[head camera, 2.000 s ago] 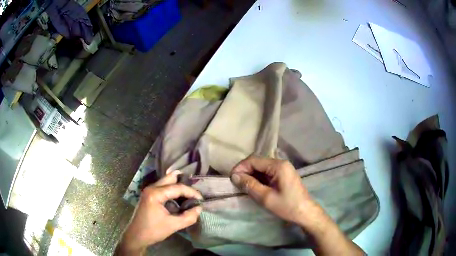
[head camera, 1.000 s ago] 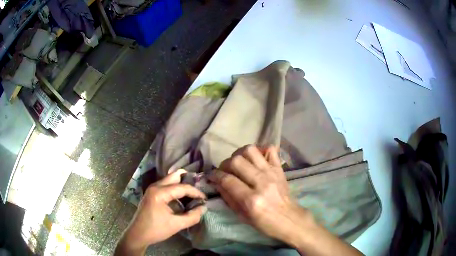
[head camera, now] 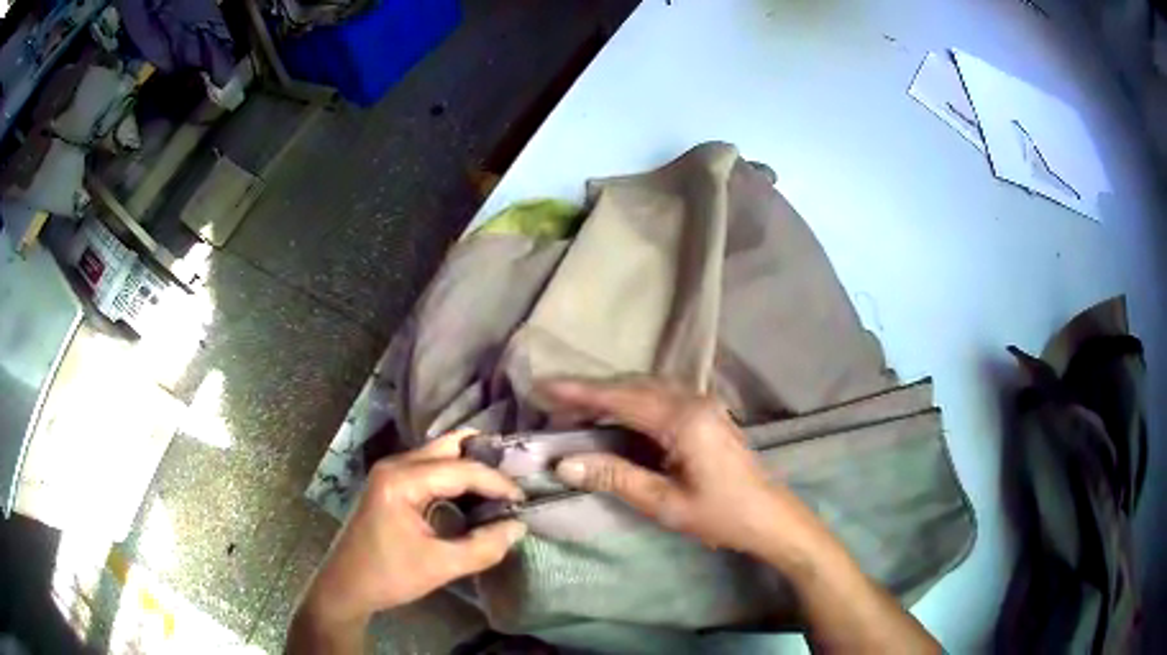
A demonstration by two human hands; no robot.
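Note:
A part-sewn grey-brown garment (head camera: 793,307) lies bunched on the white table, with a beige panel (head camera: 614,294) in its middle and a lime-green panel (head camera: 535,219) at its upper left. Its paler grey-green wrong side faces up nearest me, below two layered long edges. My left hand (head camera: 410,525) pinches the folded edge at the garment's left end between thumb and fingers. My right hand (head camera: 678,467) is over the same edge, just right of my left hand, thumb and fingers apart around the band; whether it grips the cloth is unclear.
The white table (head camera: 819,115) holds white sheets with dark lines (head camera: 1030,141) at the upper right and a second dark grey-brown garment (head camera: 1081,473) at the right. A blue crate (head camera: 371,51) and shelving with cloth stand on the floor beyond the table's left edge.
My right hand has shifted slightly right and turned, its thumb and fingers now apart instead of bunched at the edge. My left hand keeps its pinch in nearly the same place.

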